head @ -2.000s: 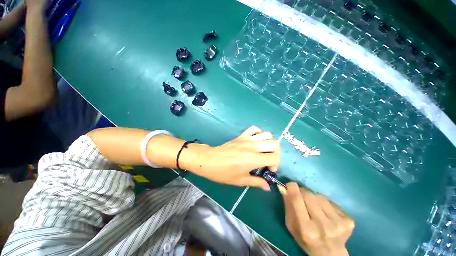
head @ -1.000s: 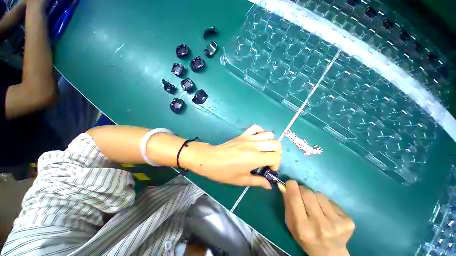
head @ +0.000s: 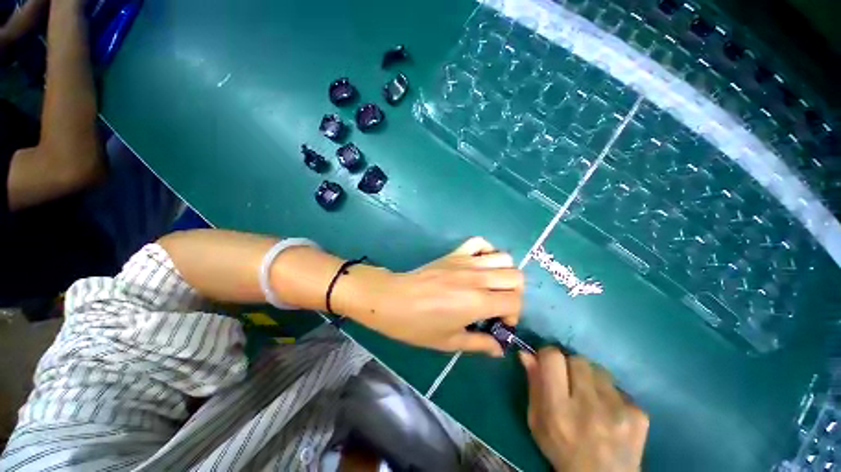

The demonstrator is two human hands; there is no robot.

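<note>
My left hand [head: 452, 300] is shut on a small black housing [head: 501, 334] low over the bench, its far side hidden by the fingers. My right hand [head: 586, 406] pinches a thin dark tool [head: 520, 343] whose tip meets the housing; the hand's lower part is cut off by the frame edge. A small pile of tiny gold-silver metal pieces [head: 566, 273] lies just beyond my hands. Several black housings [head: 349, 157] lie loose on the green bench beyond my left forearm.
A clear blister tray [head: 590, 175] lies ahead, crossed by a white strip [head: 682, 92], with black parts along its far side. Another clear tray [head: 816, 433] is at the right edge. A person's arm [head: 69, 111] and a blue object [head: 112, 32] are at the upper left.
The housing in my left hand and the tool tip have shifted slightly right and down. The metal pile, loose housings and tray also appear slightly further right in view.
</note>
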